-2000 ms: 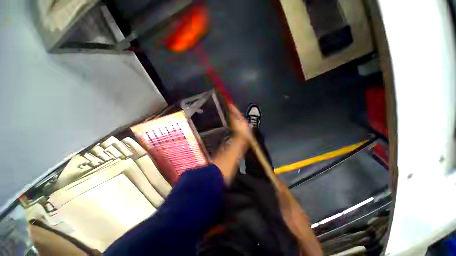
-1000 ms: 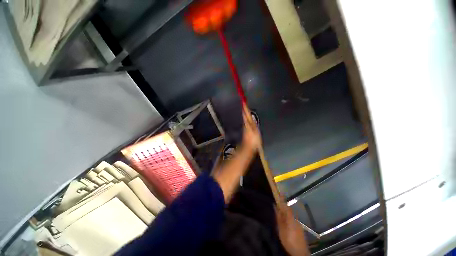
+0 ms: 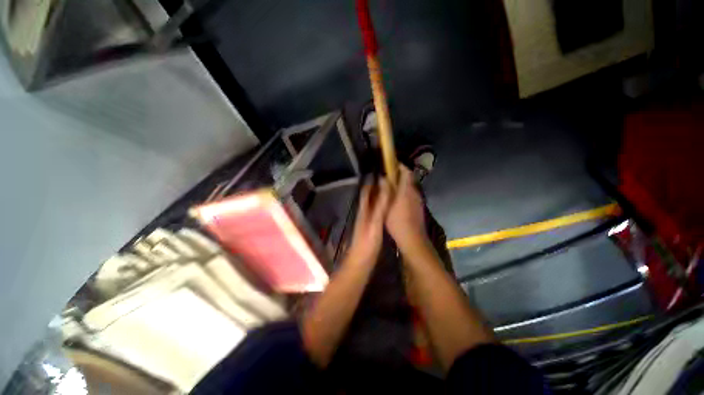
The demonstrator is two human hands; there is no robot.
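Note:
The broom handle runs up from my hands to the top edge, wooden below and red above. The broom's head is out of the picture. My left hand and my right hand are close together at the lower part of the handle. My right hand is closed round the wood. My left hand is beside it, blurred, its fingers along the handle; its hold is hard to tell. A red part shows low between my forearms.
Cream sheets and a pink-red panel stand at the left beside a grey metal frame. A large open carton is at the upper right. A red crate and yellow floor line are at the right.
My right hand has moved up the handle to beside my left hand. The broom head has gone out past the top edge. The white tabletop at the right has left the view.

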